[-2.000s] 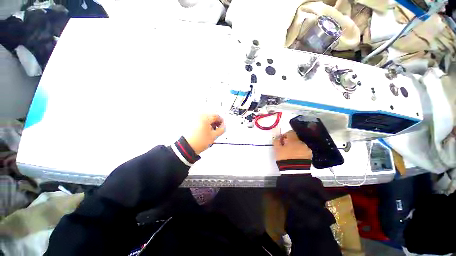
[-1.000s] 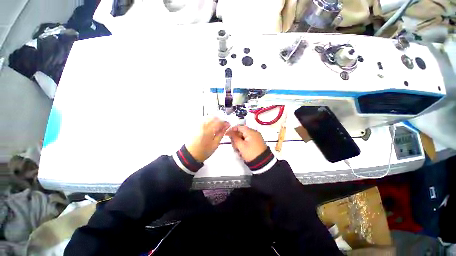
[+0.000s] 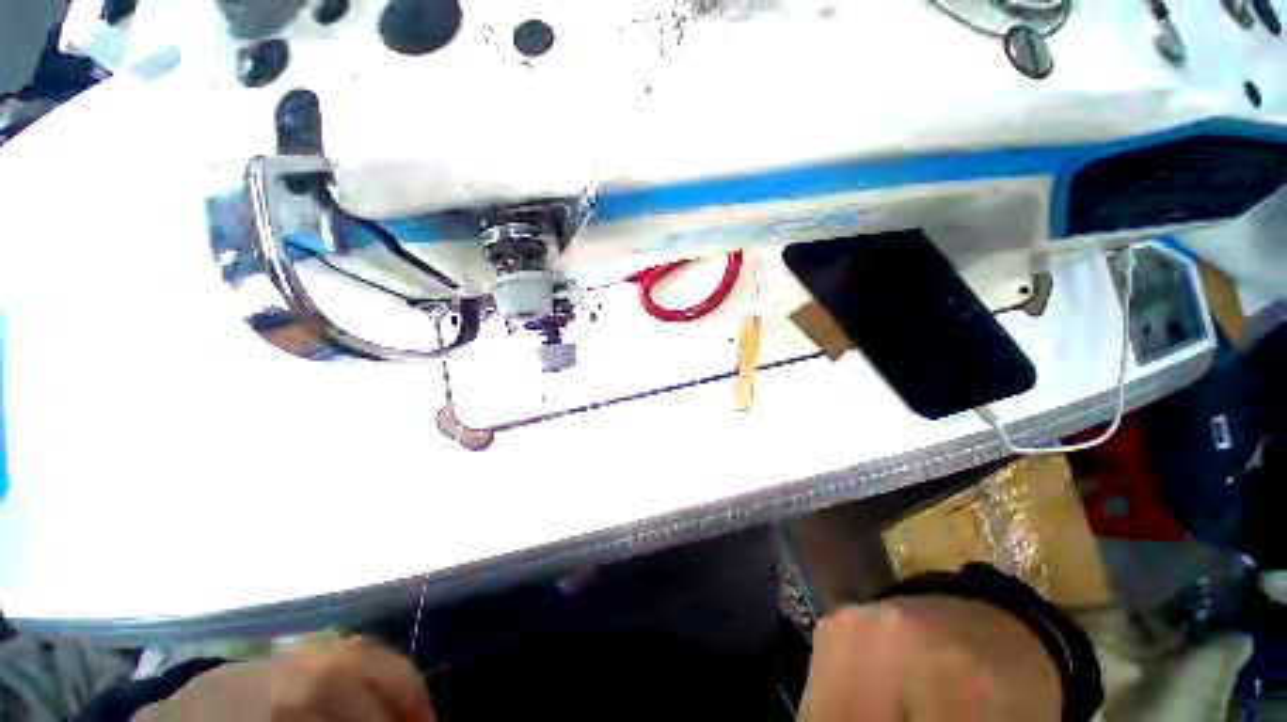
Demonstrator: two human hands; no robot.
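Observation:
The white sewing machine head (image 3: 790, 99) with its blue stripe fills the upper frame. Its shiny curved guard (image 3: 289, 296) stands left of the needle and presser foot parts (image 3: 534, 289). No cloth shows at the needle. My left hand (image 3: 318, 684) is at the bottom edge, blurred and cut off, below the table edge. A thin pale thread (image 3: 419, 618) rises beside it; whether I hold it cannot be told. My right hand (image 3: 932, 666) is at the bottom right, also cut off, with its fingers hidden.
Red-handled snips (image 3: 692, 289) lie right of the needle, with a small tan strip (image 3: 748, 364) beside them. A black phone (image 3: 917, 322) lies farther right on a brown piece (image 3: 822, 327), its white cable (image 3: 1080, 446) attached. A taped cardboard box (image 3: 995, 533) is below the table.
Both hands have moved from the needle area down past the table's front edge. The view has come closer to the machine, and the needle parts now show uncovered.

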